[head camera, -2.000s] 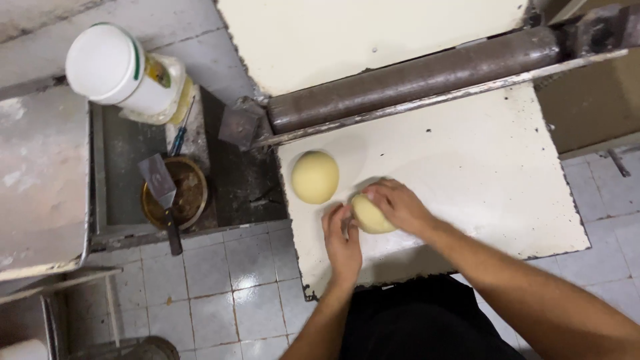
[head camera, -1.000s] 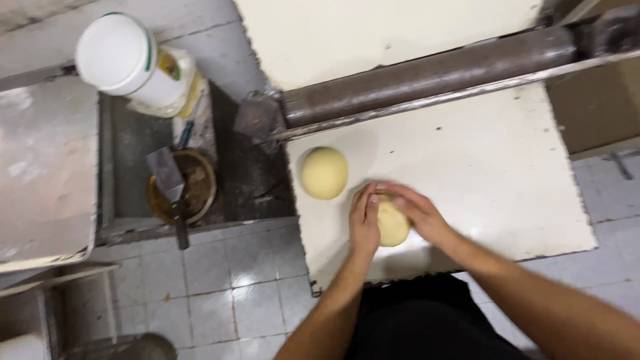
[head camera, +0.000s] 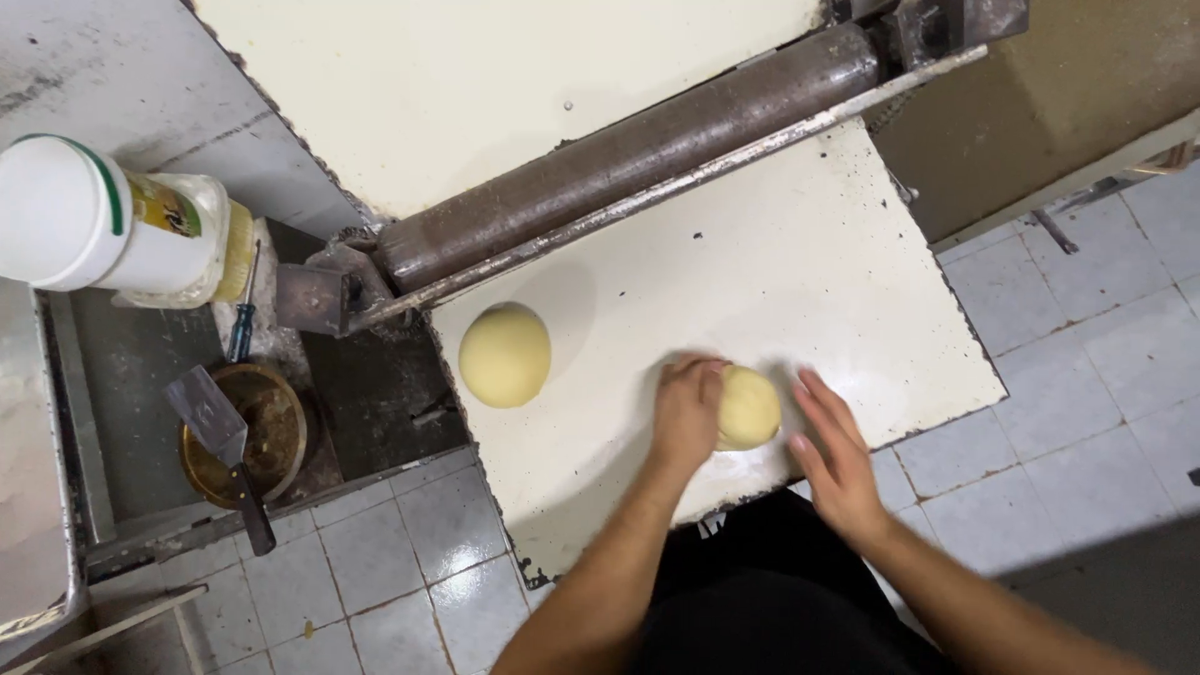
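A ball of pale yellow dough (head camera: 751, 409) lies near the front edge of the white board (head camera: 600, 319). My left hand (head camera: 687, 410) presses against its left side, fingers curled around the back and partly hidden. On the right, my right hand (head camera: 832, 448) is apart from the dough, its fingers slightly spread and holding nothing. A second, smooth dough ball (head camera: 505, 355) rests by itself at the board's left side, below the end of the metal roller (head camera: 628, 155).
A metal bar (head camera: 675, 183) runs along the roller. To the left are a white plastic bucket (head camera: 70, 216), a screwdriver (head camera: 243, 319), and a round bowl (head camera: 295, 427) with a scraper (head camera: 211, 412) across it. Another pale board (head camera: 487, 75) extends behind the roller.
Both hands were around the dough ball a second ago; my right hand has since come off it to the right. The second ball has stayed at the board's left side. The view has shifted.
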